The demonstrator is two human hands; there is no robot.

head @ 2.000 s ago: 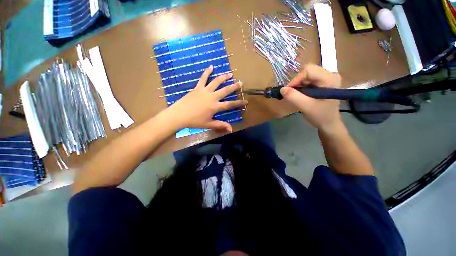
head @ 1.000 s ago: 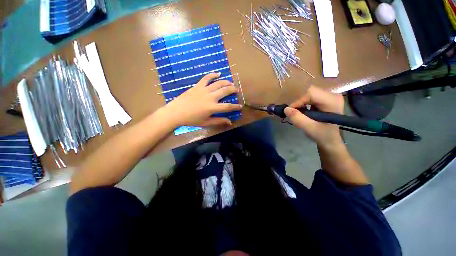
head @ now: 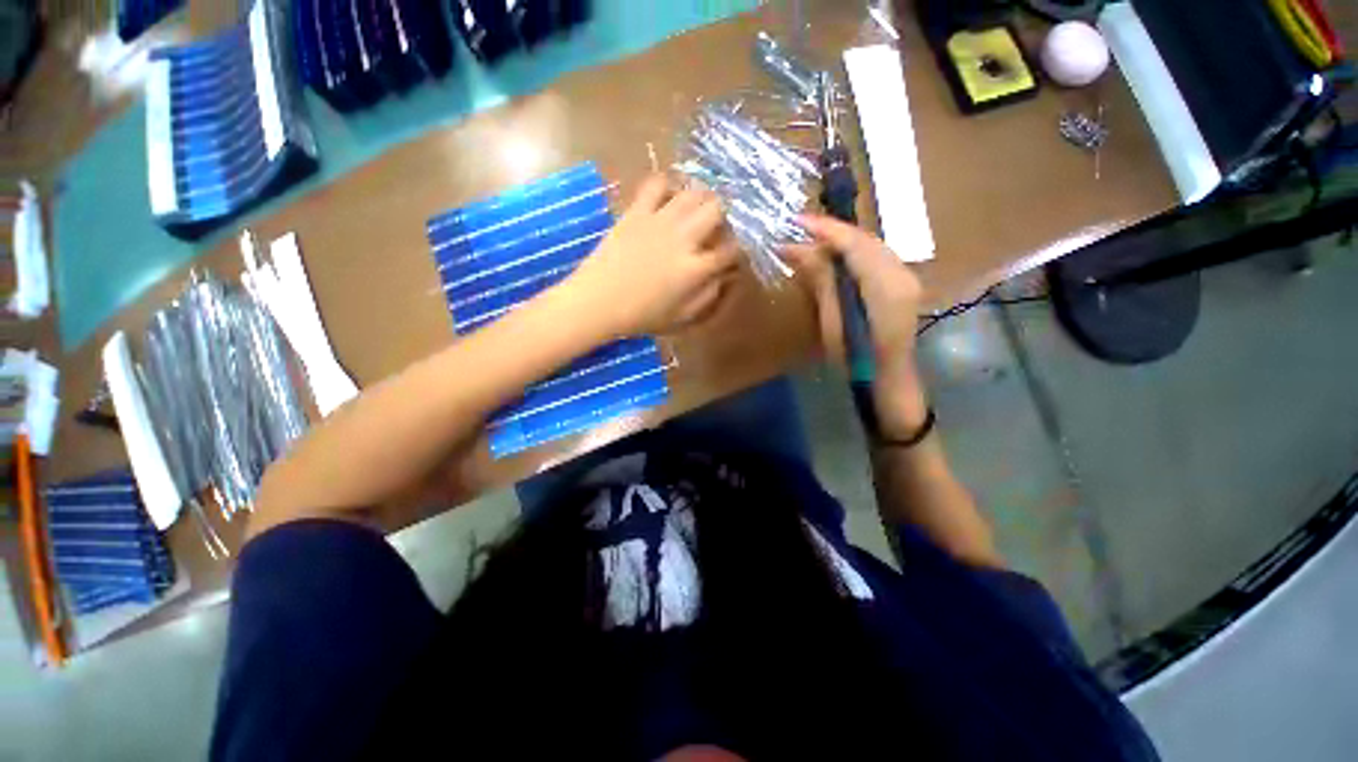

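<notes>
Blue solar cells (head: 521,231) with thin pale lines lie side by side on the brown bench. My left hand (head: 666,253) is over their right side, fingers curled, beside the scattered pile of short ribbon pieces (head: 745,171). Whether its fingertips hold a ribbon piece cannot be told. My left forearm hides part of the cells. My right hand (head: 871,290) holds the black soldering iron (head: 852,305), its metal tip pointing away from me, past the right side of the pile.
Long ribbon bundle (head: 224,395) and white strips (head: 305,320) lie left. Another white strip (head: 889,157) lies right of the pile. The yellow sponge (head: 989,69) is at the back right. Finished cell pieces (head: 216,127) stand on the green mat (head: 380,149). An orange stick (head: 37,551) lies far left.
My left hand has lifted from the cells and moved to the short ribbon pile, its fingers now curled. The iron has left the cells' right edge and swung to point away. The view has shifted.
</notes>
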